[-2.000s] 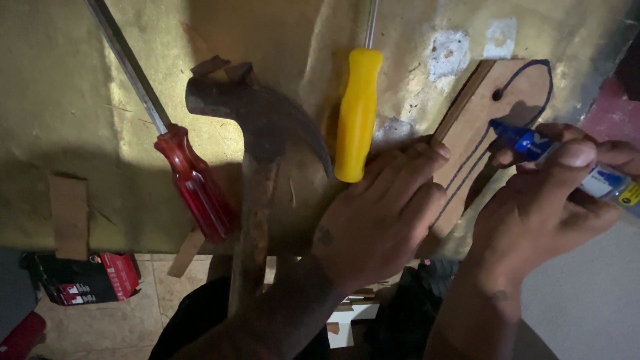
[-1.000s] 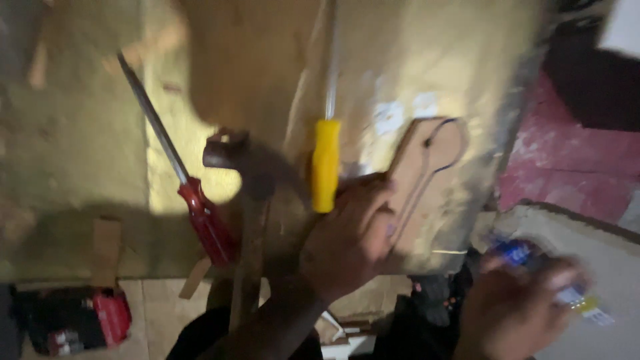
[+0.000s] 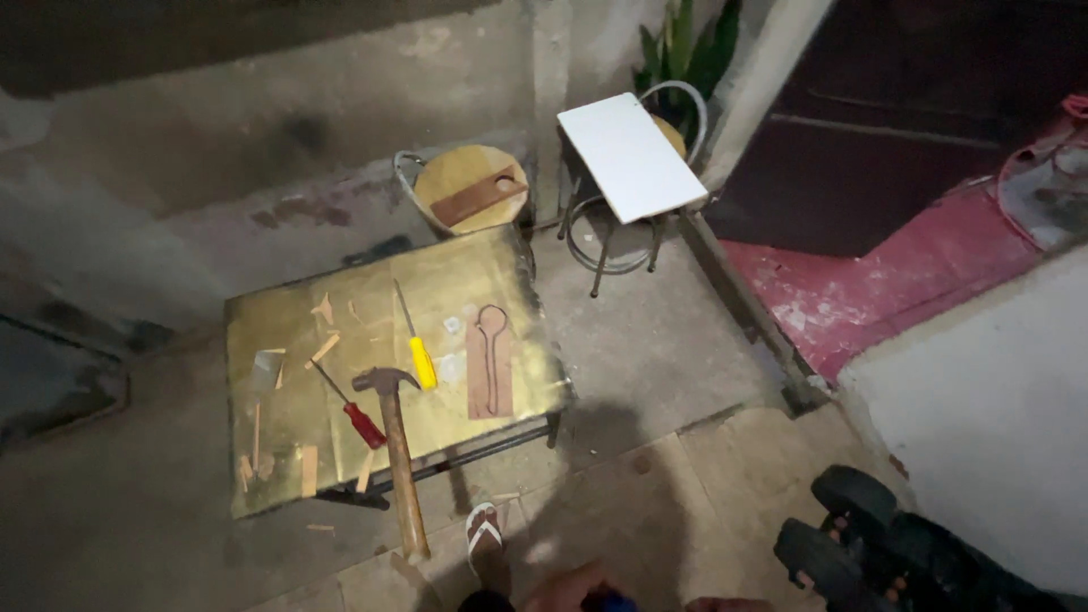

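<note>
My left hand [image 3: 568,592] shows at the bottom edge, its fingers around the dark blue end of a marker [image 3: 609,602]. Of my right hand [image 3: 728,605] only a sliver is visible to the right; what it holds is hidden. Up ahead, on the brass-coloured tabletop [image 3: 531,357], lies a flat wooden piece [image 3: 478,374] bearing a drawn spoon-like outline. Left of it are a yellow-handled screwdriver [image 3: 422,363], a claw hammer [image 3: 398,446] with its handle past the table edge, and a red-handled screwdriver [image 3: 364,425]. Neither hand touches them.
Wood offcuts [image 3: 309,470] and a metal piece [image 3: 268,369] lie on the table. Behind it, a round stool [image 3: 467,161] carries a board with a hole [image 3: 476,200]. A white panel [image 3: 631,157] rests on another stool. My sandalled foot [image 3: 484,540] and black wheels [image 3: 852,500] are below.
The view has pulled far back from the table. My left hand has left the wooden piece. The marker, in my right hand two seconds ago, is now at my left fingers.
</note>
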